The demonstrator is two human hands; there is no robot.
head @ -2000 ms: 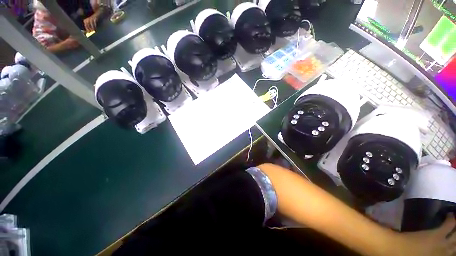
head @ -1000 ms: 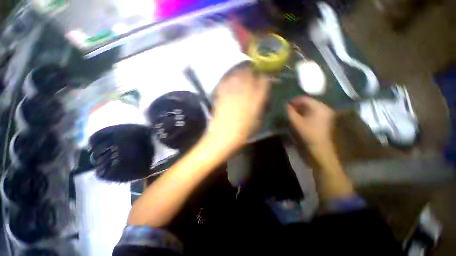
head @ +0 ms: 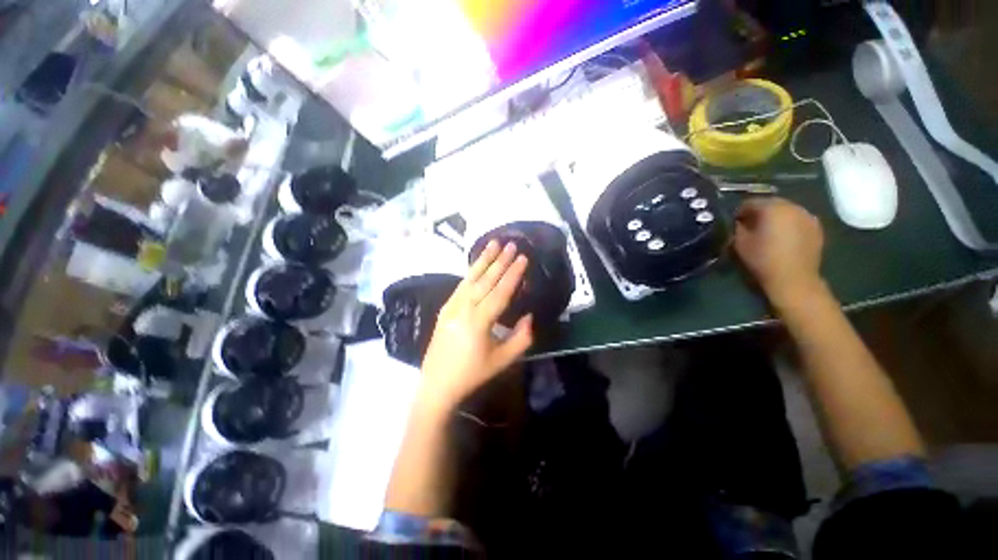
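Three white cameras with black ball faces stand on the bench edge before me: a left one [head: 414, 315], a middle one [head: 550, 268] and a right one [head: 657, 224] with pale dots facing me. My left hand [head: 473, 328] lies over the left part of the middle camera's black face, fingers extended and thumb apart, gripping nothing visible. My right hand [head: 779, 249] is beside the right camera's black ball, fingers curled towards its right edge. Whether it touches the ball or holds something small is hidden.
Behind are a yellow tape roll [head: 741, 123], a thin grey tool [head: 749, 188], a corded white mouse [head: 859, 186] and a curling white strip [head: 930, 153]. A monitor [head: 514, 33] stands at the back. Left are a white sheet [head: 367, 448] and a row of several cameras [head: 254, 410].
The view has turned and steadied. My left hand has moved from the bench's right part onto the middle camera. My right hand now lies beside the right camera, whose face is uncovered.
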